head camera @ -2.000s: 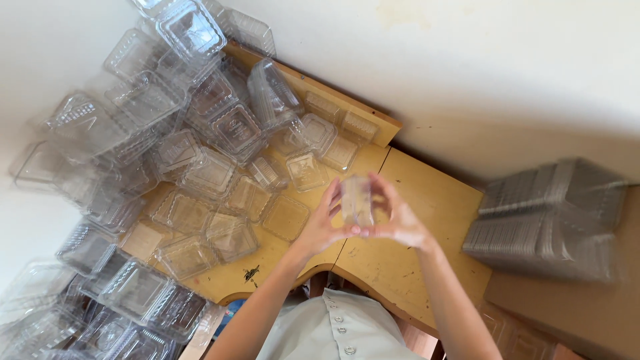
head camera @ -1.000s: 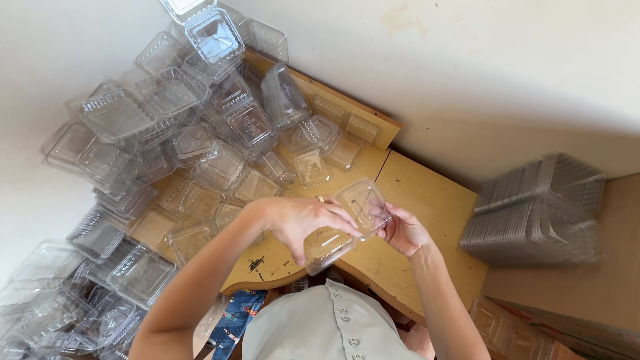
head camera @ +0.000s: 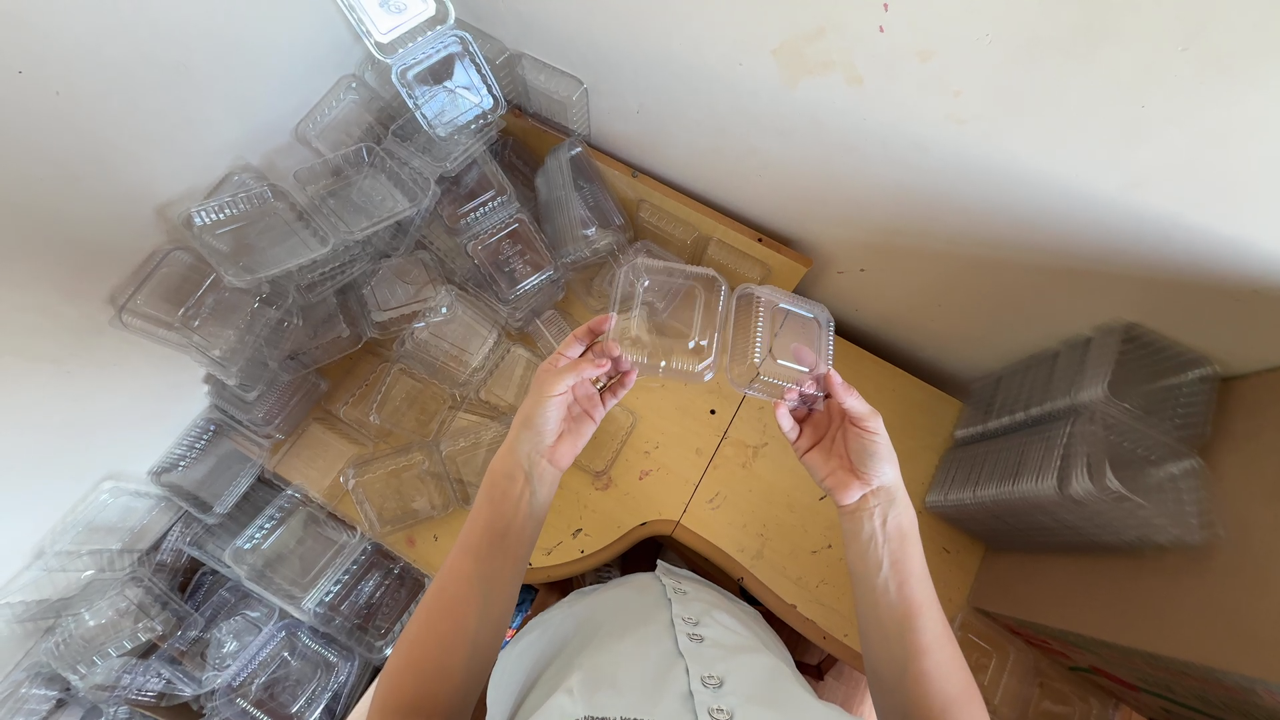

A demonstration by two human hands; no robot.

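Observation:
Both hands hold one clear plastic clamshell container (head camera: pixel 668 318), spread open above the wooden table (head camera: pixel 650 480). My left hand (head camera: pixel 575 390) pinches the outer edge of its left half between thumb and fingers, and a ring shows on one finger. My right hand (head camera: pixel 835 430) grips the lower right corner of the other half. The two halves lie side by side, joined along the middle. Behind my left hand, loose clear containers (head camera: pixel 400 485) are spread over the table, and more are piled up at the left (head camera: pixel 365 190).
Nested stacks of clear containers (head camera: pixel 1070 470) stand at the right beside a cardboard box (head camera: pixel 1110 595). Another heap of containers (head camera: pixel 290 550) is at the lower left. A wall rises behind the table's raised back edge (head camera: pixel 690 200). The table's front edge curves inward before my body.
The container was compact between both hands, then lay partly unfolded lower down. Now it is open flat and held farther forward, with my left hand moved to its outer left edge.

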